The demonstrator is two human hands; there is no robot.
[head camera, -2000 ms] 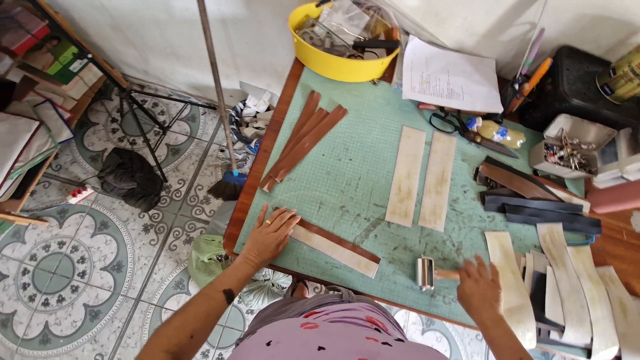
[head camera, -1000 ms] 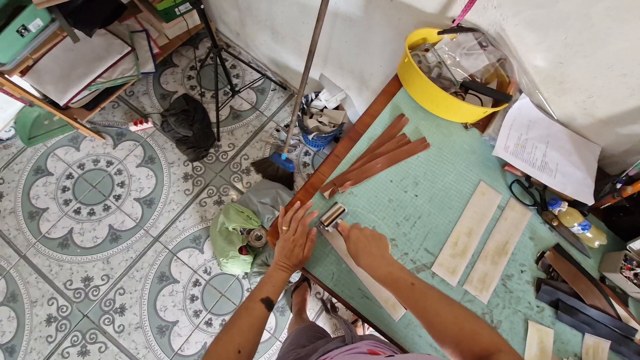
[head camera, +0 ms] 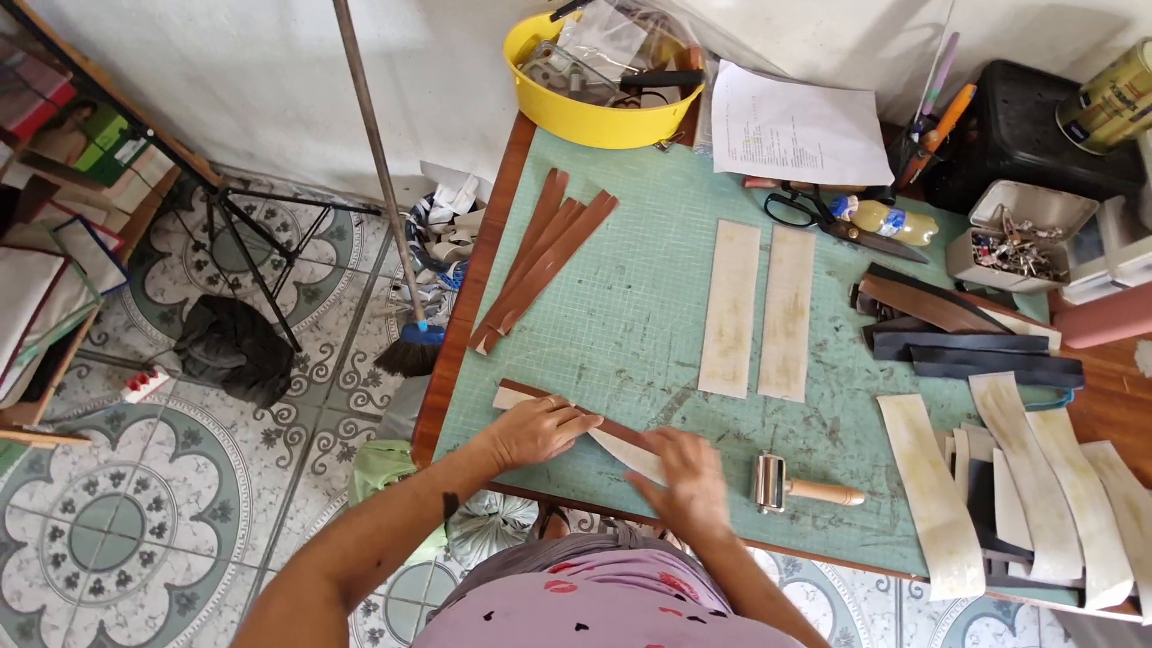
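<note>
My left hand [head camera: 543,430] presses on a pale strip edged with brown leather [head camera: 517,392], which lies along the near edge of the green cutting mat [head camera: 648,333]. At the strip's right end is my right hand [head camera: 688,477], blurred, its fingers on or close to the strip; whether it grips is unclear. To its right, a metal roller with a wooden handle [head camera: 772,482] lies on the mat. Several brown leather strips [head camera: 549,261] lie overlapped at the upper left. Two pale rectangular pieces [head camera: 731,306] lie side by side farther back.
A yellow basin of tools [head camera: 603,121], printed paper [head camera: 792,126], black-handled scissors [head camera: 828,225] and a small bottle [head camera: 886,222] are at the back. Dark strips [head camera: 990,360], pale curved pieces [head camera: 936,504] and an open metal box [head camera: 976,256] sit right. A broom [head camera: 418,346] leans left of the table.
The roller, in my right hand at the strip's left end one second ago, now lies on the mat to the right. My right hand has moved to the strip's right end. The view has swung right.
</note>
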